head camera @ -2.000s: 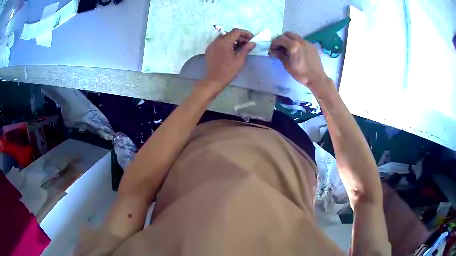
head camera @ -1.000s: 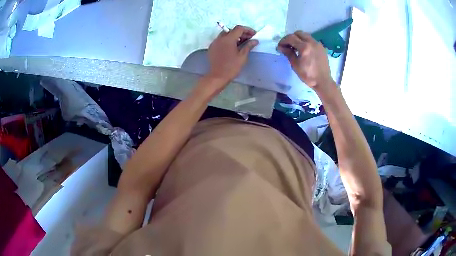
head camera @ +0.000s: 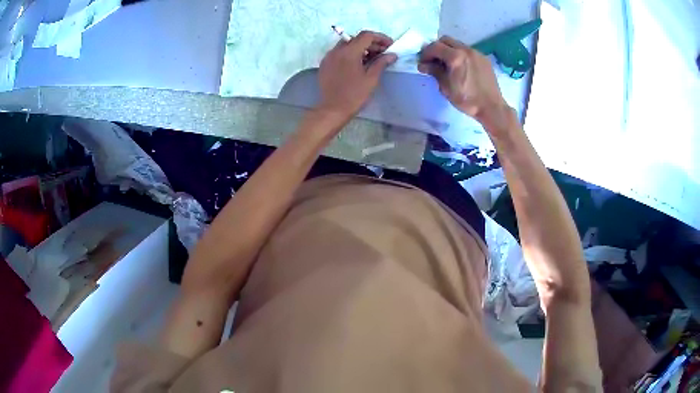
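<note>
A pale fabric stack with a faint green print lies on the table with a curved cut at its near edge. My left hand is over the stack and pinches a small white piece at its left side. A short thin white stick sticks out between my left-hand fingers. My right hand has its fingertips closed at the right side of the white piece. The fingertips partly hide what they touch, so the right hand's hold is unclear.
A green clamp lies just right of my right hand. A bright white stack stands at the right. White scraps lie at the upper left. The worn table edge runs in front of me, with cloth bundles below.
My right hand has shifted slightly up and left, nearer the white piece. My left hand has moved up a little and still holds the piece and the stick.
</note>
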